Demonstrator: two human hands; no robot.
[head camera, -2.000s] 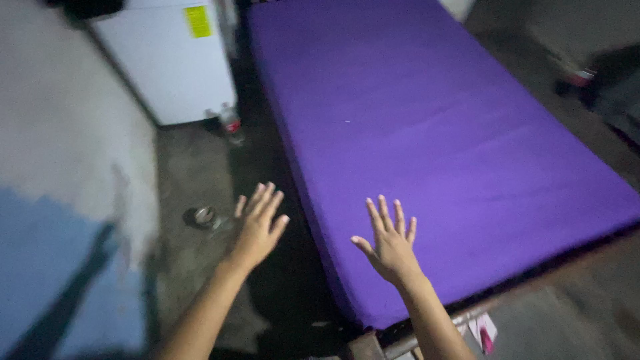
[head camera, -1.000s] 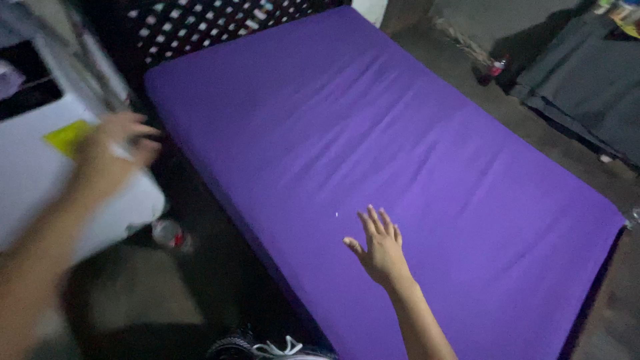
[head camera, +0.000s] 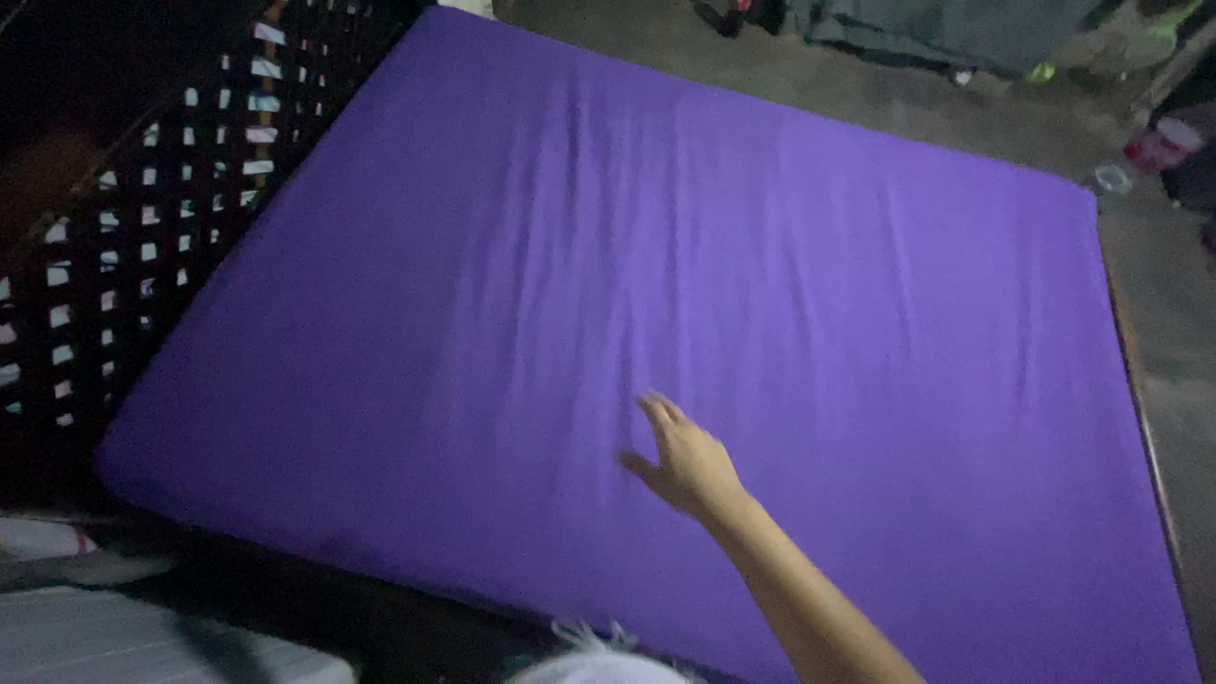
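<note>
A mattress with a purple fitted sheet (head camera: 589, 313) fills most of the head view, with long creases running across its middle. Over its near half is my right hand (head camera: 689, 461), palm down, fingers apart and slightly bent, holding nothing. Whether the fingertips touch the sheet cannot be told. My left hand is out of view.
A dark lattice panel (head camera: 128, 228) stands along the mattress's left end. At the lower left is a white surface (head camera: 142, 636). Dark cloth (head camera: 931, 33) lies beyond the far edge, and a red and clear container (head camera: 1164, 144) is at the upper right.
The view has turned strongly toward the lattice side of the bed. My left hand, seen in both earlier frames, has left the view. My right hand remains over the purple sheet.
</note>
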